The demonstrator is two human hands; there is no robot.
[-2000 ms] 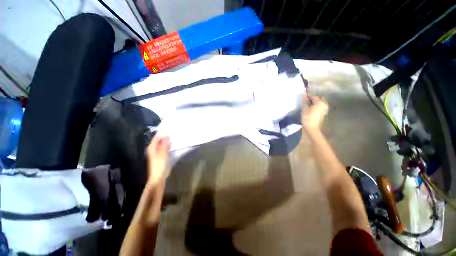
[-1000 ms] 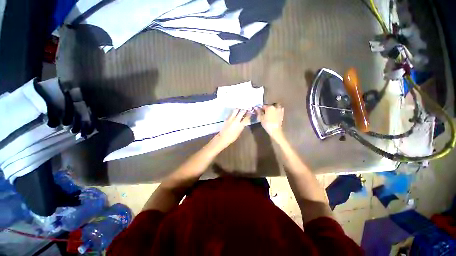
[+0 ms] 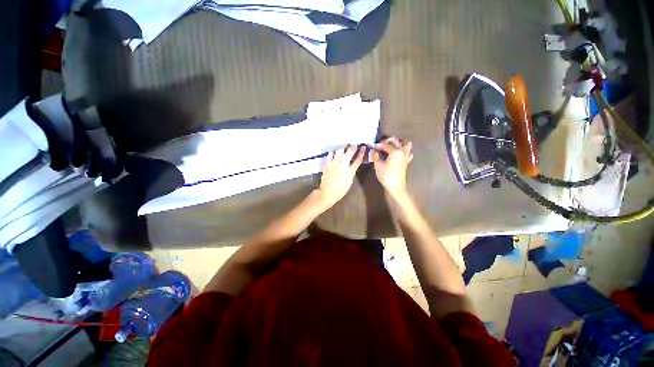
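Note:
A long white garment panel with a dark rounded left end lies lengthwise on the ironing table. A dark seam line runs along it to its right end. My left hand lies on the panel near the right end, fingertips at the seam. My right hand pinches the panel's right edge at the seam, close beside my left fingertips. The steam iron, with an orange-brown handle, stands on the table to the right of my hands, untouched.
A pile of white and dark panels lies at the far side. More panels drape over the black arm at left. Hoses run along the right edge. Water bottles and dark scraps are on the floor.
Since two seconds ago, my hands have left the far pile and are on a single panel nearer me. Over the last second the view shifted slightly; my hands stayed at the panel's right end.

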